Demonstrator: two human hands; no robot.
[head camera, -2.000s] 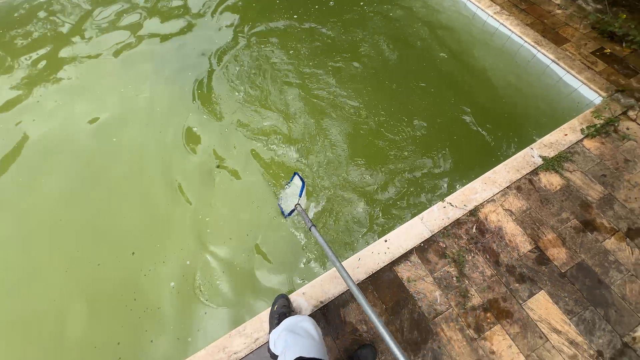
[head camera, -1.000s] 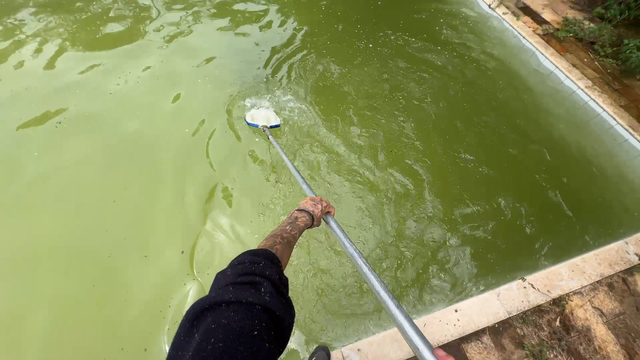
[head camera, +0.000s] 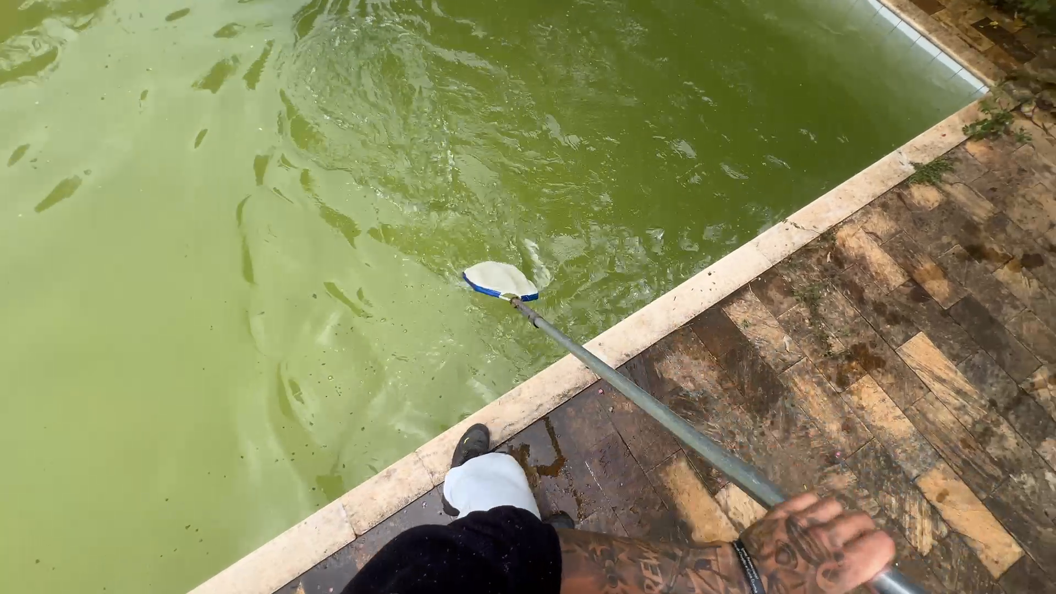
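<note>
My left hand (head camera: 825, 544), with a dark wristband, is closed around a long grey metal pole (head camera: 660, 412) at the bottom right. The forearm reaches across from a dark sleeve at the bottom middle. At the pole's far end, a skimmer net (head camera: 500, 280) with white mesh and a blue rim rests at the surface of the green pool water (head camera: 165, 330), close to the pool edge. The pole crosses above the stone coping. My right hand is not in view.
Pale stone coping (head camera: 693, 301) runs diagonally beside brown stone paving (head camera: 891, 396). My dark shoe (head camera: 472, 444) stands at the coping, below a white trouser leg (head camera: 491, 485). Small weeds (head camera: 990, 124) grow by the pool's far right corner.
The net has come closer to the pool edge than one second ago, when it was farther out over the water. My left hand, on the pole in both views, has moved rightward, over the paving.
</note>
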